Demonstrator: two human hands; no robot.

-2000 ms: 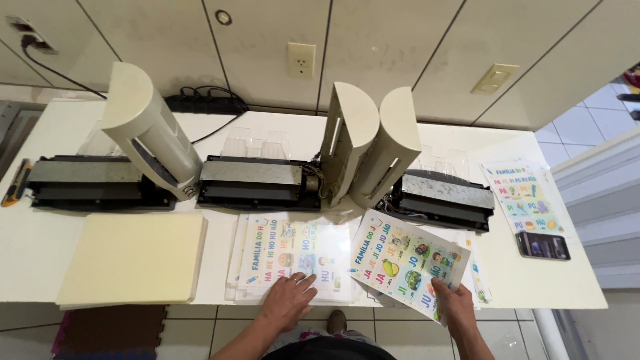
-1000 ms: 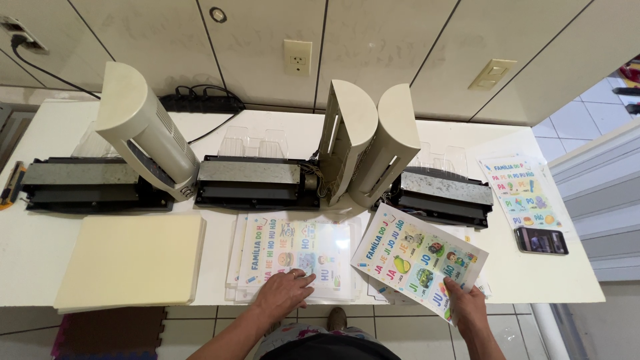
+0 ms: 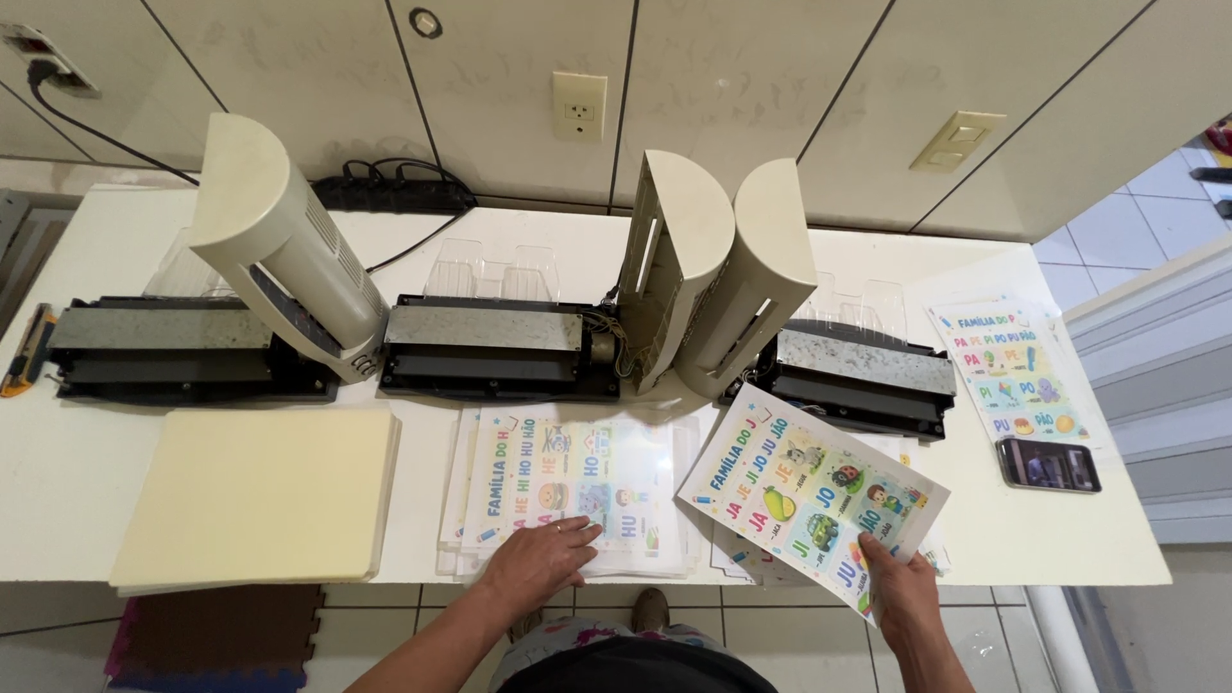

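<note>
My right hand (image 3: 900,577) grips the lower right corner of a printed syllable sheet (image 3: 808,496) with coloured letters and small pictures. The sheet is tilted above another stack of printed sheets (image 3: 736,553), which it partly covers. My left hand (image 3: 547,563) lies with fingers spread on a stack of glossy printed sheets in clear pouches (image 3: 568,462), near its front edge. Behind the sheets stand three machines with their covers off, showing metal plates and black rollers: a left one (image 3: 183,332), a middle one (image 3: 486,327) and a right one (image 3: 861,361).
Cream sheets or pouches (image 3: 255,491) are piled at the left. Beige machine covers (image 3: 289,241) stand upright among the machines. A utility knife (image 3: 27,351) lies far left. At the right are a phone (image 3: 1047,465) and a printed sheet (image 3: 1011,366). A power strip (image 3: 385,194) sits by the wall.
The sheet in my right hand has shifted slightly right and is tilted more. My left hand stays on the stack of pouched sheets.
</note>
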